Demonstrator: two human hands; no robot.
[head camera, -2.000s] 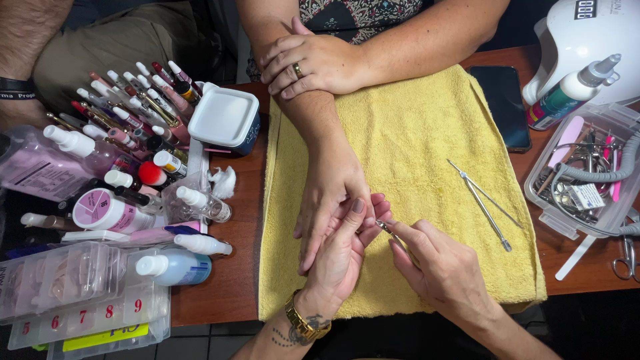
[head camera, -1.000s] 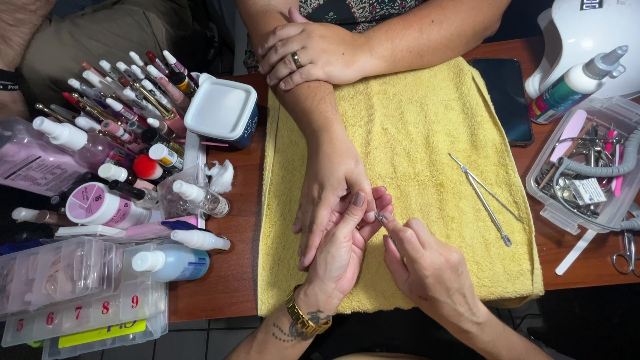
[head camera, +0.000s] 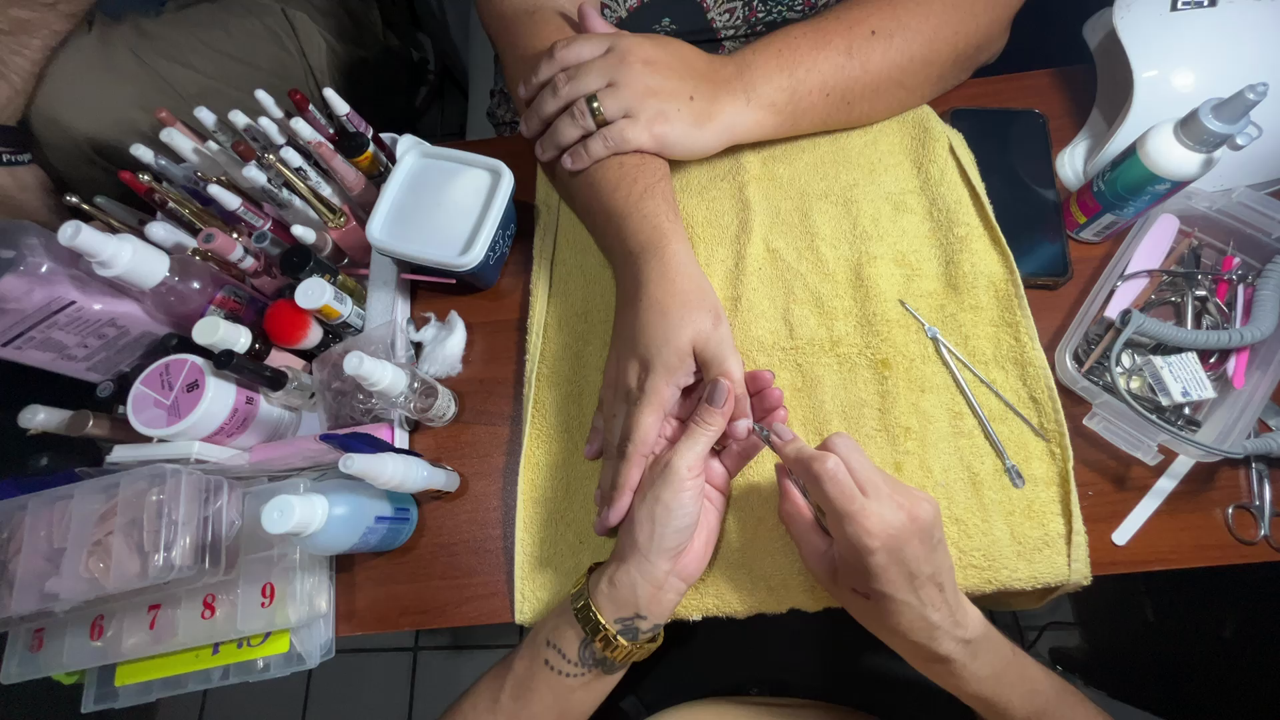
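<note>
My left hand (head camera: 675, 490), with a gold watch on its wrist, holds the thumb side of another person's hand (head camera: 665, 370), which lies palm down above the yellow towel (head camera: 850, 260). My right hand (head camera: 865, 525) grips a slim metal nail tool (head camera: 797, 480); its tip is at that person's thumbnail. The tool's exact kind is partly hidden by my fingers. The person's other hand (head camera: 620, 95), with a ring, rests across the forearm. Two thin metal tools, a cuticle pusher (head camera: 975, 410) and a finer one (head camera: 995, 390), lie crossed on the towel to the right.
At left stand nail polish bottles (head camera: 250, 190), a white-lidded tub (head camera: 440, 205), a blue liquid bottle (head camera: 345, 520) and clear numbered nail-tip boxes (head camera: 180, 610). At right are a phone (head camera: 1012, 195), a spray bottle (head camera: 1155, 170), a white lamp (head camera: 1190, 60), a plastic tool box (head camera: 1120, 380) and scissors (head camera: 1250, 505).
My right hand has shifted slightly, and more of the tool's shaft shows beneath its fingers than one second ago. My left hand keeps its hold on the other person's hand.
</note>
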